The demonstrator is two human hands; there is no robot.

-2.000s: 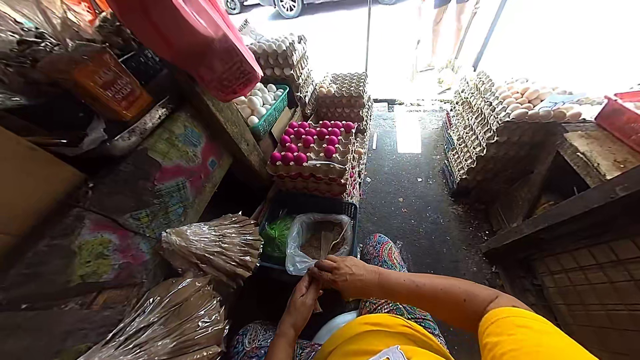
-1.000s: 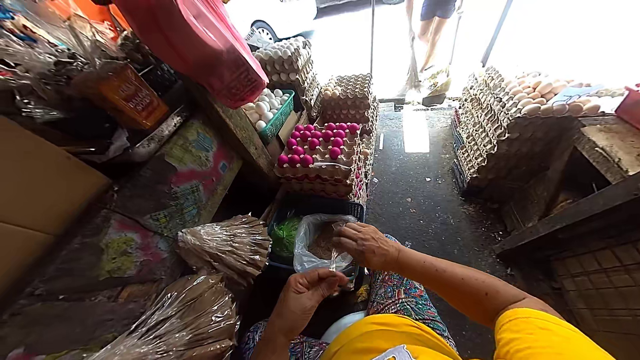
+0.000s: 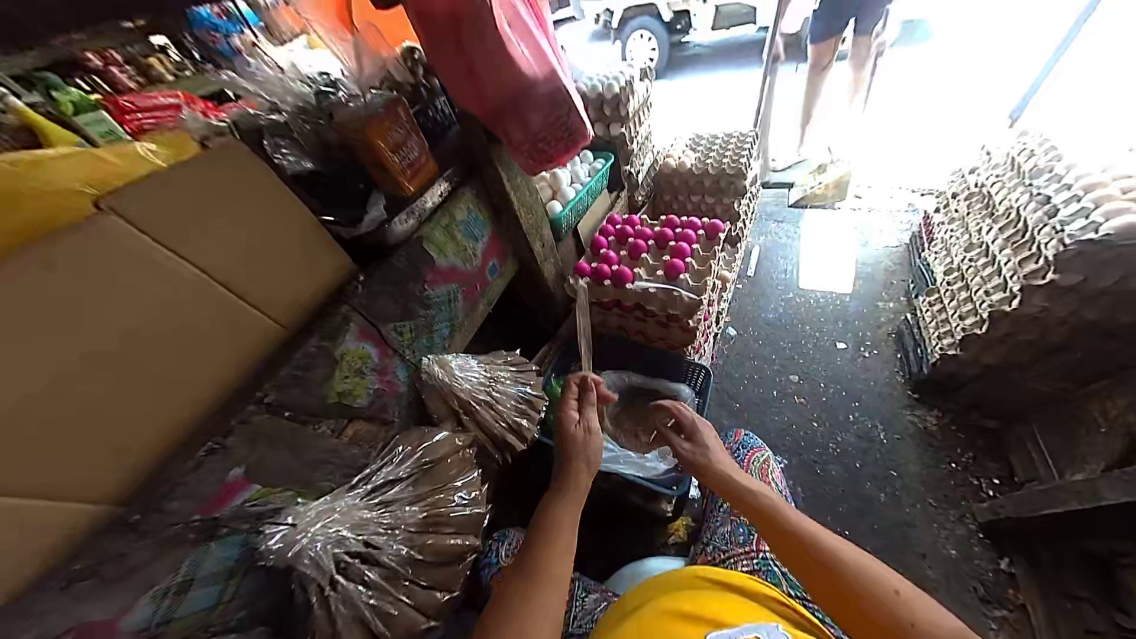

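My left hand [image 3: 581, 417] grips the lower end of a narrow clear plastic sleeve [image 3: 583, 328], which stands upright above it. My right hand [image 3: 688, 435] is over an open plastic bag [image 3: 635, 382] of brown powdery or granular stuff; whether its fingers hold anything is unclear. That bag sits in a dark plastic basket [image 3: 699, 377] in front of my knees. To the left lie two fanned bundles of narrow plastic packets with brown contents, a smaller one [image 3: 484, 395] and a larger one [image 3: 390, 532].
Beyond the basket, bright pink eggs [image 3: 639, 248] sit on stacked egg trays [image 3: 648, 324]. A green basket of white eggs [image 3: 581, 200] is behind them. More trays [image 3: 985, 257] rise at the right. A cardboard box [image 3: 160, 337] is at the left, a pink bag [image 3: 506, 80] hangs above, and a person's legs [image 3: 825, 80] show beyond.
My hands, close together two seconds ago, are now apart. The left one holds the narrow sleeve upright, while the right is over the bag. The view has shifted to the left.
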